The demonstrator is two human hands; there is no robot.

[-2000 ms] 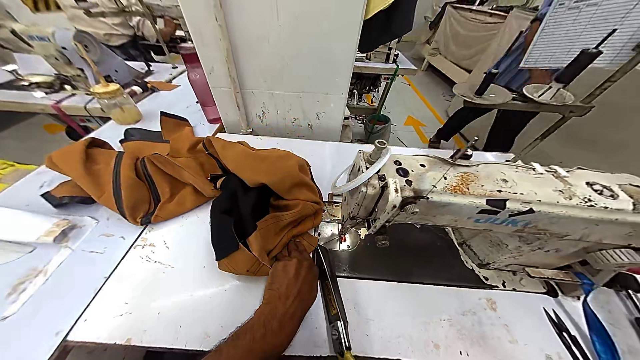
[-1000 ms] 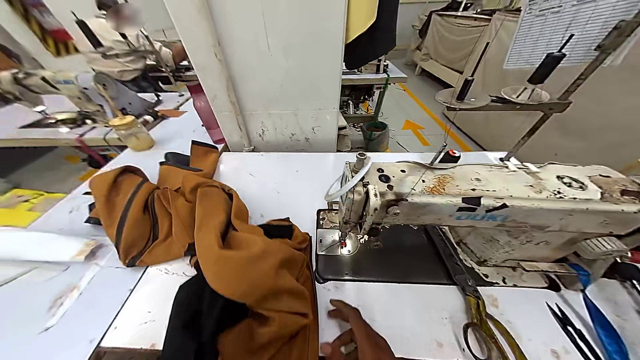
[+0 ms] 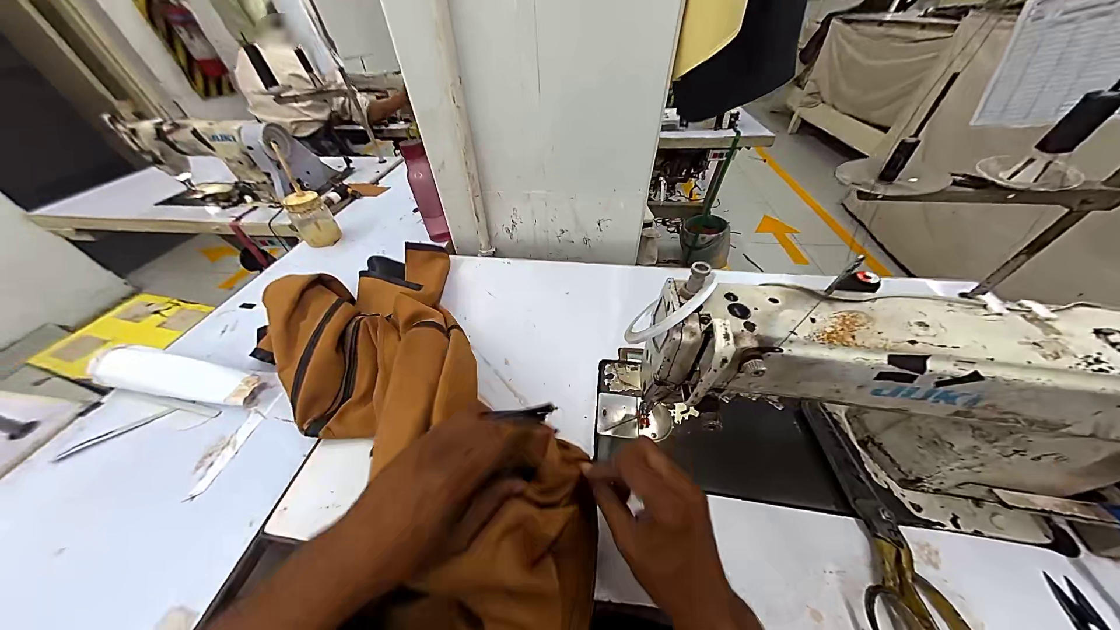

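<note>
A brown fabric garment [image 3: 398, 367] with dark zips and black parts lies bunched across the white table, its near end at the front edge. Over that near end is my left hand [image 3: 477, 472], gripping a fold; a small dark object pokes out past its fingers, too blurred to name. My right hand [image 3: 656, 516] pinches the garment's edge between thumb and finger. Just beyond my right hand stands a worn Juki sewing machine [image 3: 840, 367], its needle and presser foot over the metal plate [image 3: 630, 416]. No fabric lies under the foot.
Large scissors [image 3: 892, 560] lie against the machine bed, with thread snips [image 3: 1081, 604] at the far right. A glue jar [image 3: 311, 219] with a brush, a pink bottle [image 3: 425, 192], a white roll [image 3: 175, 374] and tweezers [image 3: 114, 433] are leftward. A person [image 3: 293, 83] sits behind another machine.
My left hand has come into view onto the garment, and my right hand now pinches its edge. Between the two earlier frames, the scissors went from the garment's side to beside the machine.
</note>
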